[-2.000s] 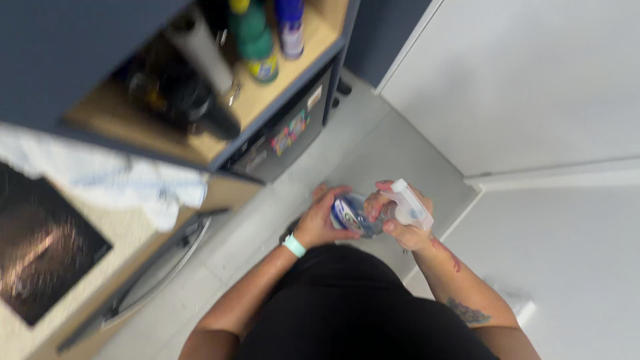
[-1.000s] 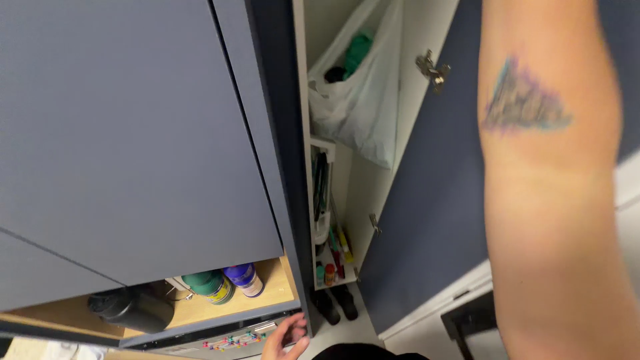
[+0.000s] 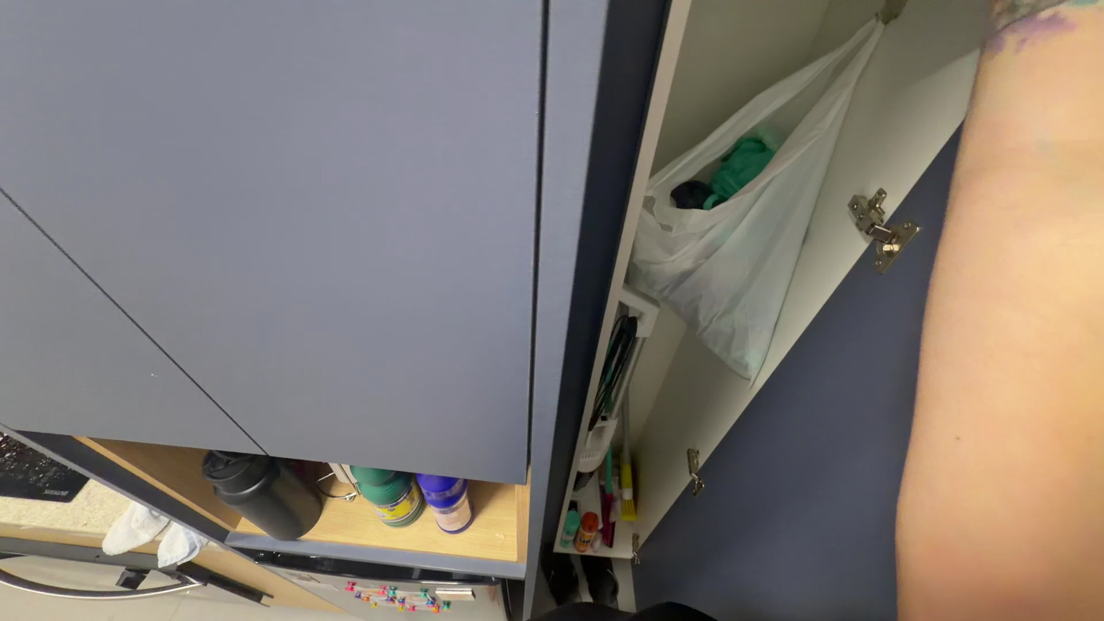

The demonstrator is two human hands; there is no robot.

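Observation:
A forearm, mostly bare with a piece of a coloured tattoo at the top, runs up the right side of the view; its hand is beyond the frame. My other hand is not in view. Beside the forearm stands the dark blue door (image 3: 802,414) of a tall cabinet, swung open on metal hinges (image 3: 884,231). Inside the cabinet hangs a white plastic bag (image 3: 733,276) with green cloth or plastic (image 3: 742,168) and something dark in its mouth. The clear container and the blue-labelled item seen earlier are not visible.
Spray cans or bottles (image 3: 586,531) and long-handled tools (image 3: 627,487) stand low in the cabinet. On a wooden shelf (image 3: 345,535) at lower left are a black bottle (image 3: 263,496), a green container (image 3: 388,498) and a purple one (image 3: 447,502). A white cloth (image 3: 136,528) hangs near an oven handle (image 3: 103,591).
The view has swung from the floor up to the open cabinet. Two seconds ago both hands held a clear container and a blue-labelled item. The hand seen low one second ago has left view.

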